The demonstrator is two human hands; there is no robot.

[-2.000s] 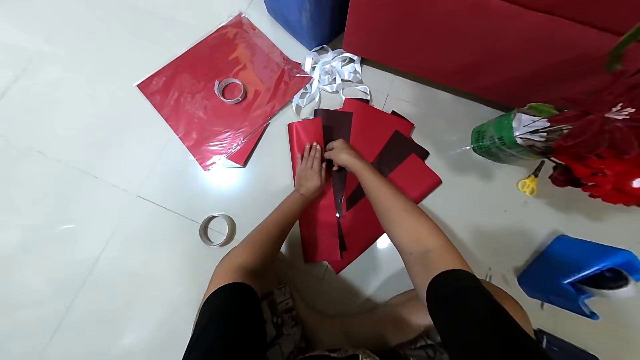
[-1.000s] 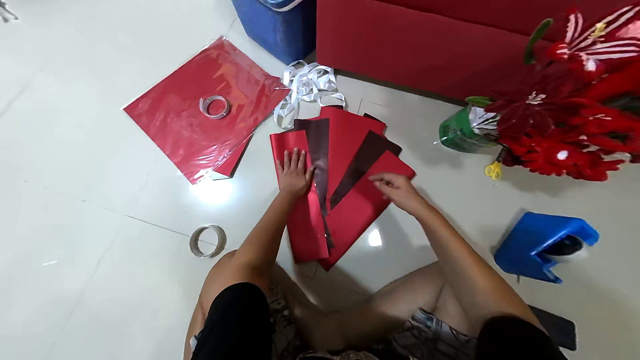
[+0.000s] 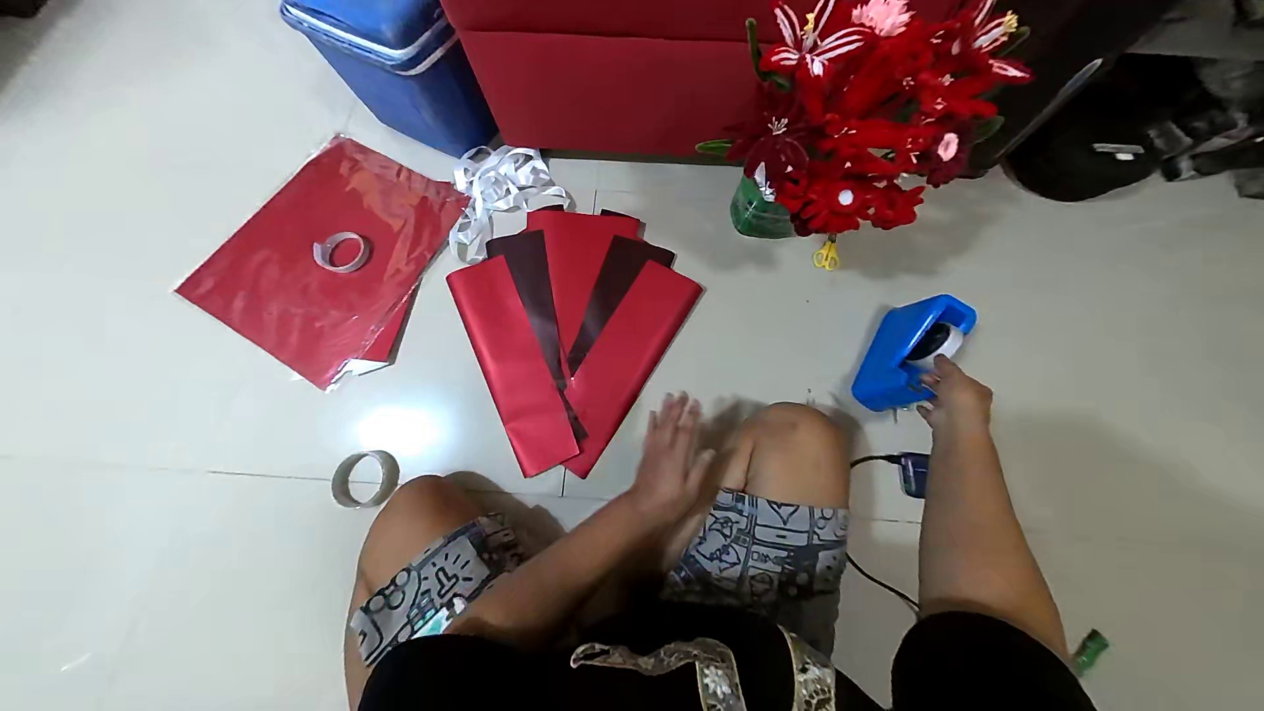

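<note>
A fan of folded red paper [image 3: 513, 365] with dark maroon strips [image 3: 604, 296] between its folds lies on the floor ahead of me. Just right of its lower tip, my left hand [image 3: 673, 459] is raised near my knee, fingers apart, holding nothing. On the right, my right hand [image 3: 953, 393] touches the near side of a blue tape dispenser [image 3: 889, 360], its fingertips by the tape roll; whether they grip anything is unclear. Curled white ribbon [image 3: 504, 183] lies behind the fan.
Wrapped red sheets [image 3: 296, 286] with a tape roll [image 3: 342, 253] on them lie left. Another tape roll [image 3: 365, 480] is nearer me. Red artificial flowers [image 3: 859, 148], yellow scissors [image 3: 827, 254] and a blue cooler [image 3: 405, 89] stand or lie beyond. A small dark device [image 3: 914, 475] with a cable is at right.
Both hands have left the paper fan. My right hand has moved right to the blue tape dispenser, and my left hand has come to the fan's right side. The view has shifted right.
</note>
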